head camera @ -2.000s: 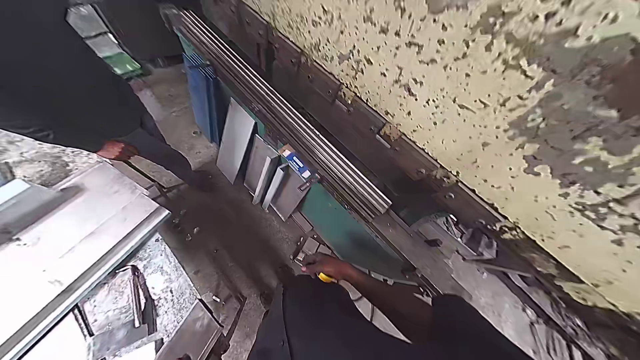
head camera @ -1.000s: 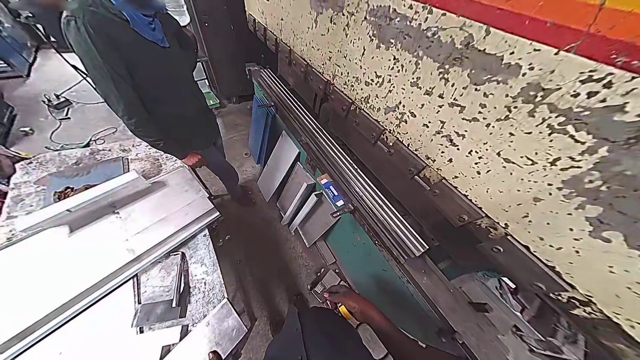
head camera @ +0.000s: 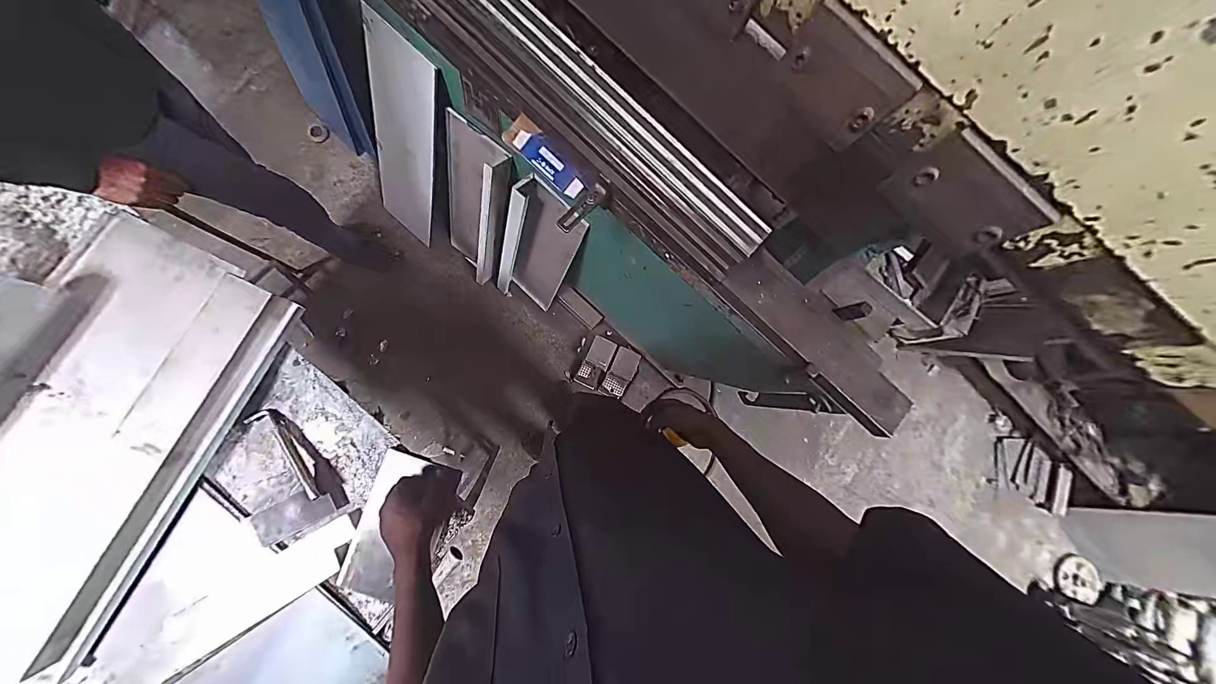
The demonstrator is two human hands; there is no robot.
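Note:
My left hand (head camera: 413,503) is over the edge of a bright metal sheet (head camera: 370,551) at the lower left; its fingers look curled, and whether it grips anything cannot be told. My right hand (head camera: 682,420) is close to my torso, shut on a yellow object (head camera: 674,438), of which only a small part shows; a thin curved line loops beside it. Just left of that hand, two foot pedals (head camera: 608,365) stand on the floor at the foot of a green machine (head camera: 665,294).
Another person's hand (head camera: 141,182) is at the upper left, by large metal sheets (head camera: 152,351) on a table. Metal panels (head camera: 404,123) lean against the green machine. A blue box (head camera: 549,163) sits on its ledge beside long metal bars (head camera: 655,114). Scrap metal (head camera: 950,294) lies at the right.
My left hand has come fully into view beside the metal sheet. My right hand still holds the yellow object. The view has tilted down towards my torso.

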